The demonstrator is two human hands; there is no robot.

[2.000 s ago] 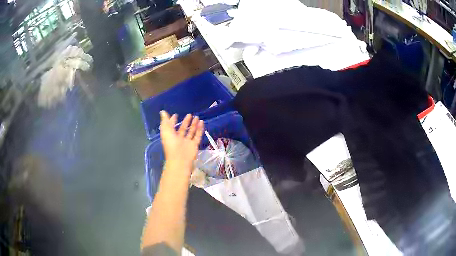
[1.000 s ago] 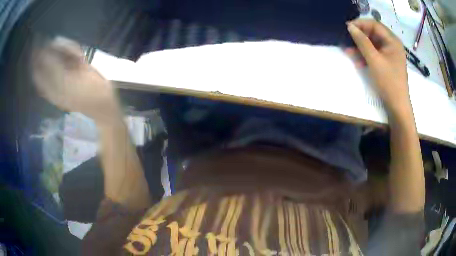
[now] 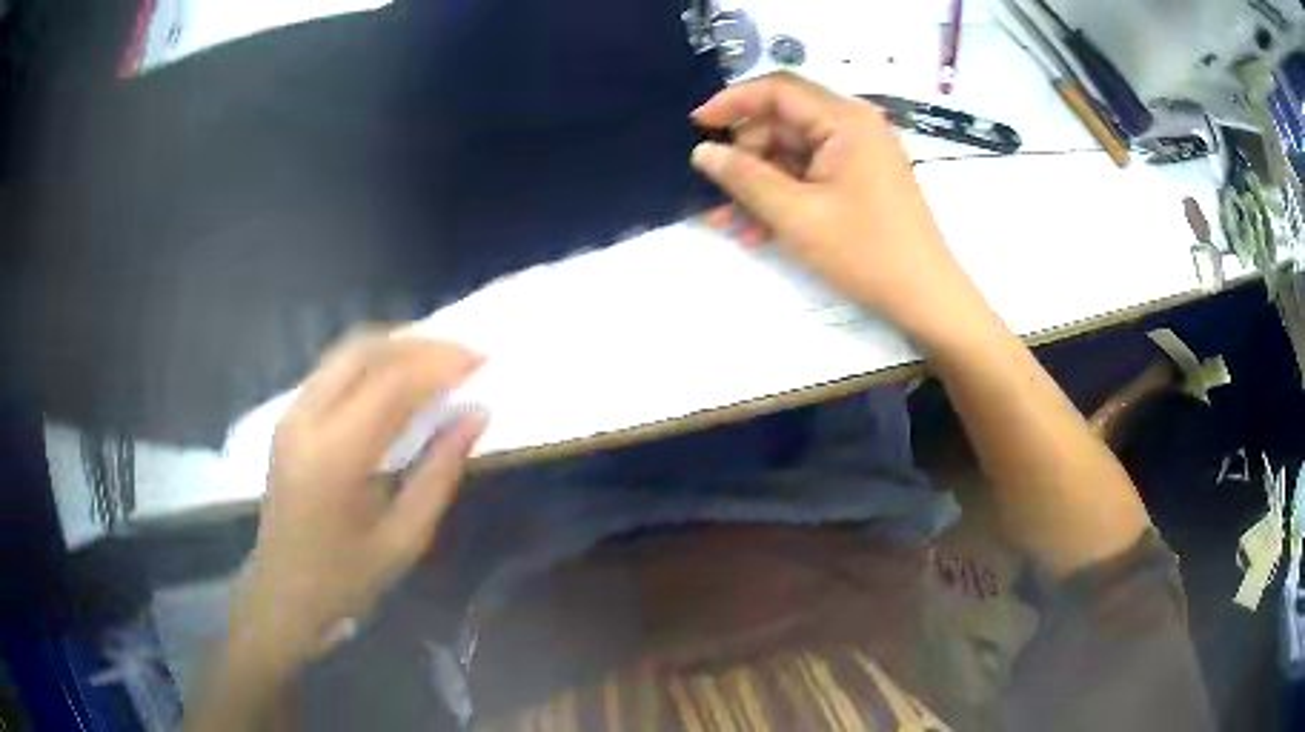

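A large black cloth panel [image 3: 415, 157] lies over the left and middle of the white table. My right hand [image 3: 816, 179] pinches the panel's right edge between thumb and forefinger, just below the presser foot [image 3: 700, 26]. My left hand [image 3: 365, 465] is blurred, over the table's front edge, below the cloth. Its thumb and fingers are apart, and no cloth shows between them. Black thread snips [image 3: 952, 126] lie right of my right hand.
A red pencil [image 3: 950, 50], an orange-brown wooden handle [image 3: 1095, 122] and dark-handled tools [image 3: 1091, 60] lie at the back right. The table's wood-coloured edge [image 3: 701, 419] runs across the front. Pale strips [image 3: 1259, 551] hang at the lower right.
The view has swung from the baskets at the left to the sewing table. Since the second frame, my left hand has moved nearer the middle. My right hand still pinches the cloth.
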